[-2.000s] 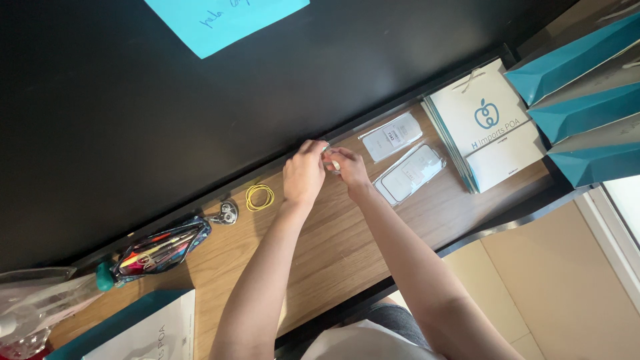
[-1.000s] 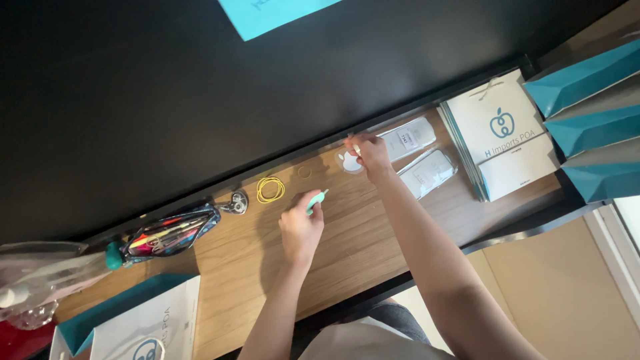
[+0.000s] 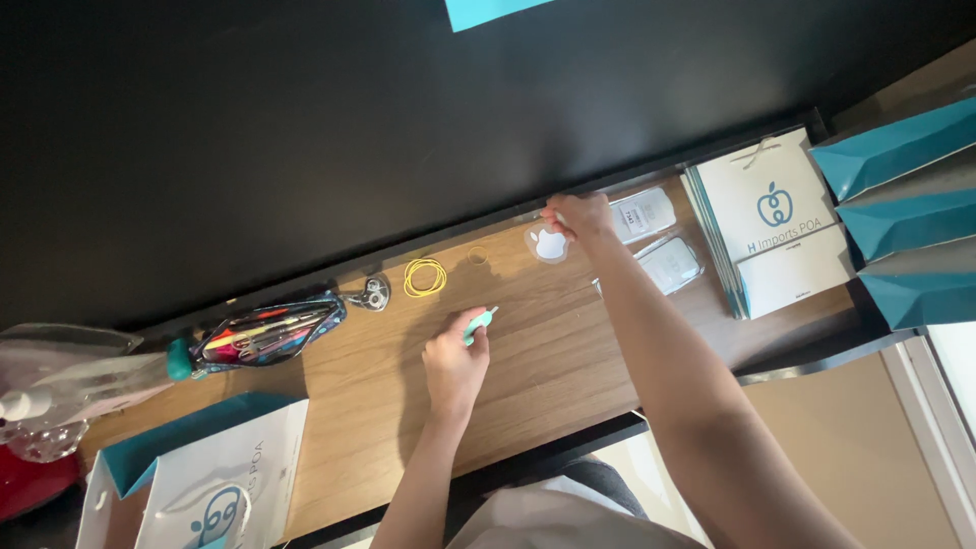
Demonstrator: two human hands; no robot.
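My left hand point(image 3: 457, 358) is closed around a small mint-green cutter point(image 3: 478, 326), its tip pointing up and right over the wooden desk point(image 3: 534, 351). Farther back and to the right, my right hand point(image 3: 581, 217) has its fingers bent down beside a clear round sheet with a white apple-shaped sticker point(image 3: 548, 243); whether it pinches anything is hidden. Two phone cases in clear wrapping, one behind point(image 3: 644, 213) and one in front point(image 3: 671, 264), lie by my right wrist and forearm. Left of the sticker are a thin ring-shaped band point(image 3: 478, 255) and yellow rubber bands point(image 3: 425, 277).
An open pencil case point(image 3: 267, 335) with pens, a dark round item point(image 3: 374, 293) and a clear bottle point(image 3: 99, 381) line the left. An open paper bag point(image 3: 221, 473) stands at front left. Flat paper bags point(image 3: 770, 221) and teal-sided bags point(image 3: 907, 213) are at right. A black panel point(image 3: 381, 137) rises behind.
My hands were together two seconds ago and are now apart, the left one showing the green cutter. The apple-shaped sticker, not visible in the oldest frame, now lies on the desk.
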